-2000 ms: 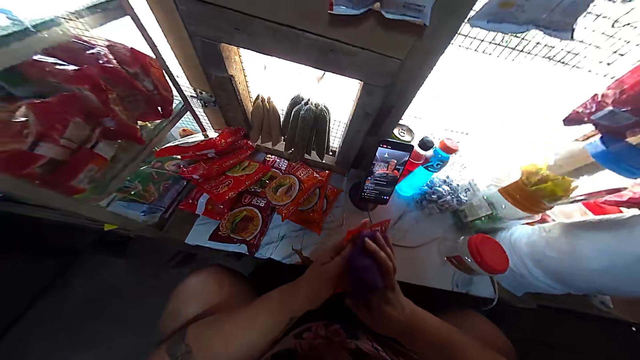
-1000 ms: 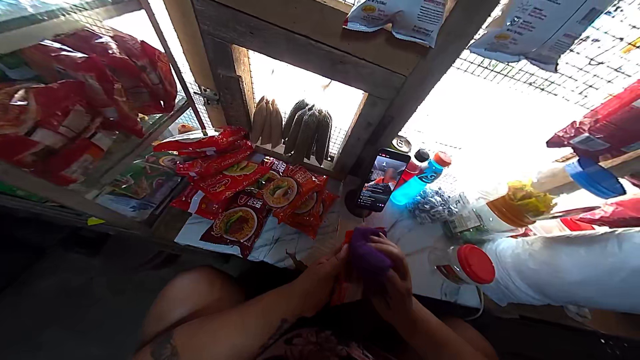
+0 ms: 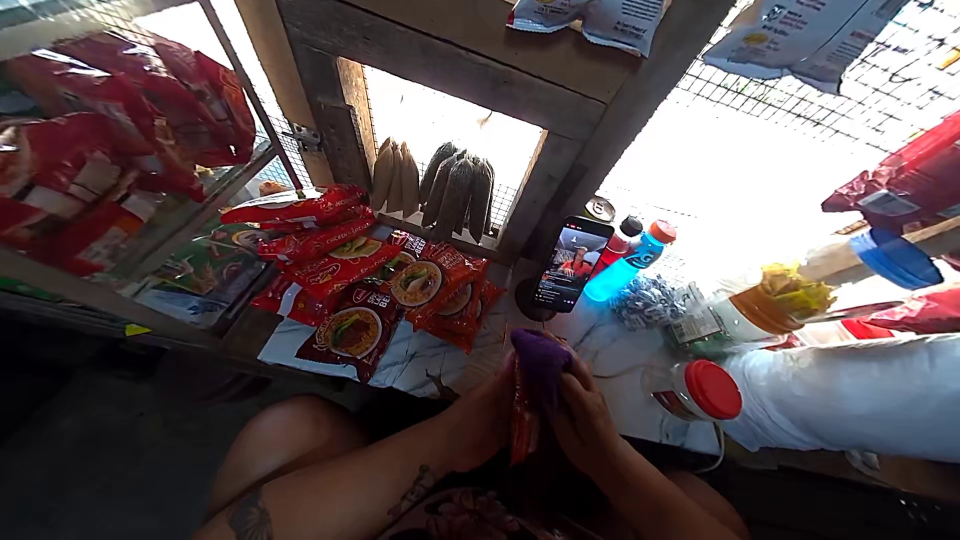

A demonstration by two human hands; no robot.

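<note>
My left hand [image 3: 487, 409] holds a red noodle packet [image 3: 523, 427], turned edge-on, above the front of the marble-patterned counter. Around a purple cloth [image 3: 541, 364] my right hand [image 3: 585, 405] is closed, pressing it against the packet's upper part. The fingers of both hands are partly hidden. On the counter to the left, several red and dark red noodle packets [image 3: 351, 330] lie in an overlapping pile. A phone [image 3: 574, 264] with a lit screen stands upright just beyond my hands.
Blue [image 3: 626, 270] and red bottles stand behind the phone, beside a can [image 3: 599, 208]. A red-lidded jar [image 3: 712, 390] and a large white sack [image 3: 847, 394] are at right. Filled bags [image 3: 457, 187] hang in the window opening; a glass-sided case [image 3: 180, 225] stands left.
The purple cloth was lower over the packet and is now at its upper end. The packet has turned, showing its narrow side. The view has shifted slightly.
</note>
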